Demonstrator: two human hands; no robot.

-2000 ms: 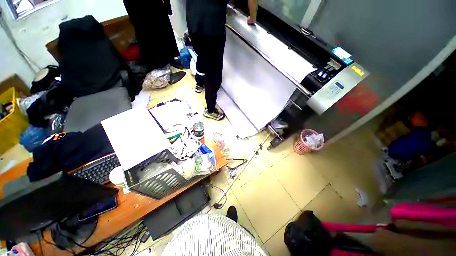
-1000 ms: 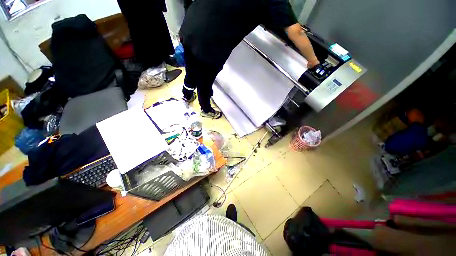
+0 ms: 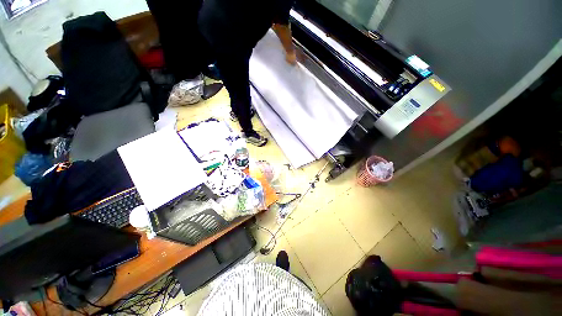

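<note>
Neither of my hands is in view. The long black plotter (image 3: 345,55) stands at the upper right, with a silver-grey keypad end and a yellow label. A large white-lilac paper sheet (image 3: 302,105) hangs in front of it down to the floor. A person in dark clothes (image 3: 231,55) stands at the left of the sheet, with a hand on its upper part. The person's head is out of the picture.
An orange-brown desk (image 3: 132,271) at lower left bears a black basket (image 3: 196,224), white board (image 3: 161,166) and keyboard (image 3: 111,207). A white ribbed round thing (image 3: 262,293) is at bottom centre. A pink-red waste basket (image 3: 368,175) stands beside the plotter. Pink tubes (image 3: 524,260) lie lower right.
The person has straightened up and moved left, and their hand has gone from the plotter's keypad end to the paper. The paper now hangs free of the plotter's top and is more slanted.
</note>
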